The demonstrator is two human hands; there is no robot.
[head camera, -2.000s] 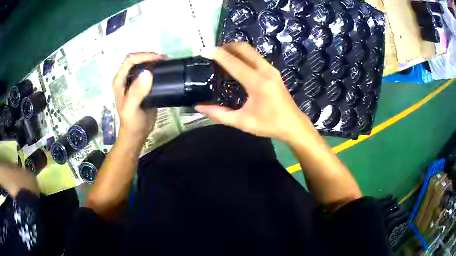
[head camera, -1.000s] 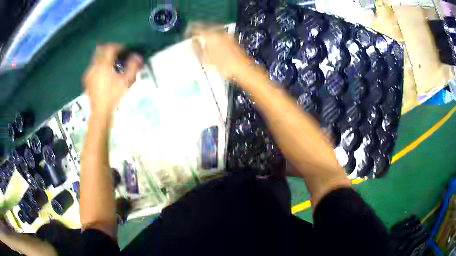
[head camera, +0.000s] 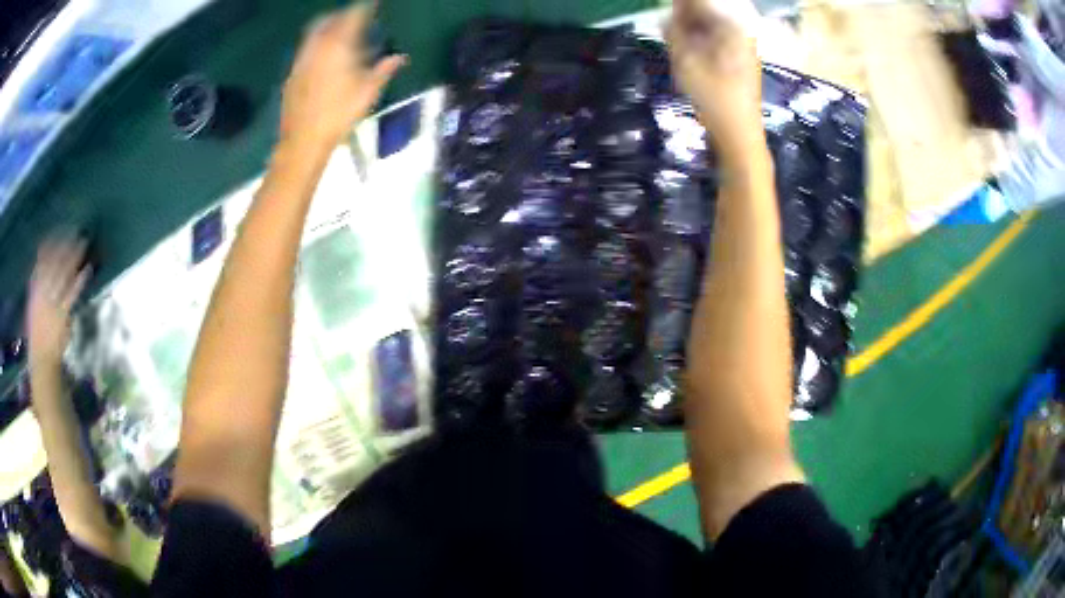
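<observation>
My left hand (head camera: 333, 76) is stretched out over the green conveyor belt (head camera: 251, 76), fingers spread and blurred. A dark spot shows beside its fingers; I cannot tell what it is. My right hand (head camera: 715, 53) is at the top, over the far edge of the black blister tray (head camera: 549, 251). It looks closed but is blurred, and I cannot tell if it holds anything. The tray lies in front of me, its round pockets in rows. A black cylinder with a silvery round top (head camera: 193, 108) stands on the belt, left of my left hand.
Printed sheets (head camera: 339, 275) cover the worktop left of the tray. Another person's hand (head camera: 56, 280) reaches up at the left, near dark units. Cardboard (head camera: 911, 117) and a plastic bag (head camera: 1043, 158) are at the right. A blue bin edge (head camera: 1014, 450) stands low right.
The cylinder from the oldest frame is no longer between my hands. My left hand moved up and right, my right hand right. The tray shifted left in view. The other person's arm now reaches up.
</observation>
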